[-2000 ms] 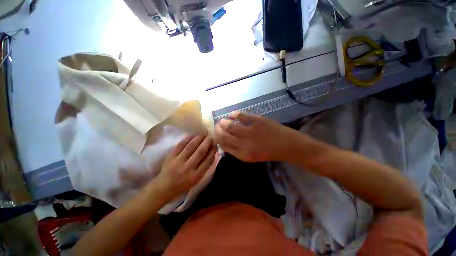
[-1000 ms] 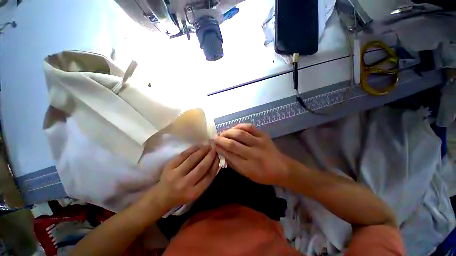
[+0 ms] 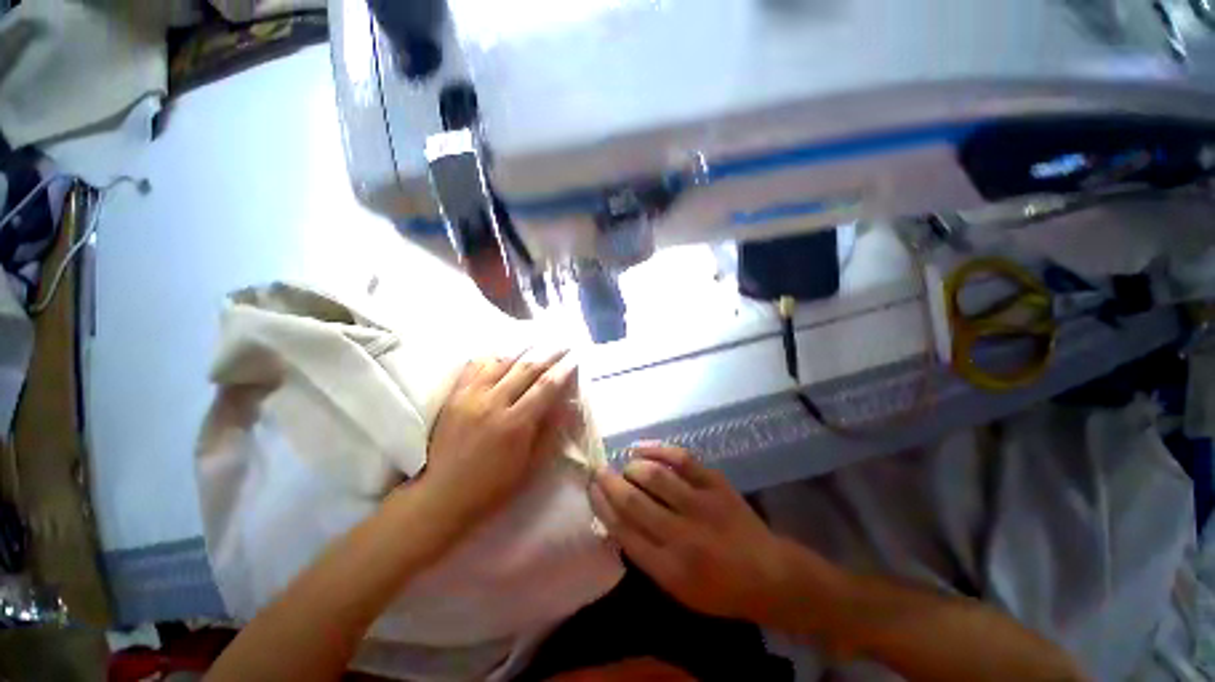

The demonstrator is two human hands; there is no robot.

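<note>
A cream garment piece [image 3: 300, 453] lies on the white table left of centre and hangs over its front edge. My left hand [image 3: 500, 426] lies flat on the cloth with fingers spread a little, just in front of the needle area. My right hand [image 3: 680, 526] pinches the garment's right edge between thumb and fingers, at a narrow folded strip. The sewing machine [image 3: 826, 133] is above, with its presser foot and needle [image 3: 546, 287] beyond my left fingertips; glare hides the exact contact with the cloth.
A phone [image 3: 789, 267] with a cable stands partly behind the machine head. Yellow-handled scissors [image 3: 999, 324] lie at the right. A table ruler [image 3: 853, 406] runs along the front edge. Pale cloth [image 3: 1013, 513] hangs at the right. More cloth [image 3: 80, 73] lies far left.
The view has shifted, so more of the machine head shows. The garment and my left hand are nearer the needle. My left hand has moved up from the edge onto the cloth; my right hand stays at the edge.
</note>
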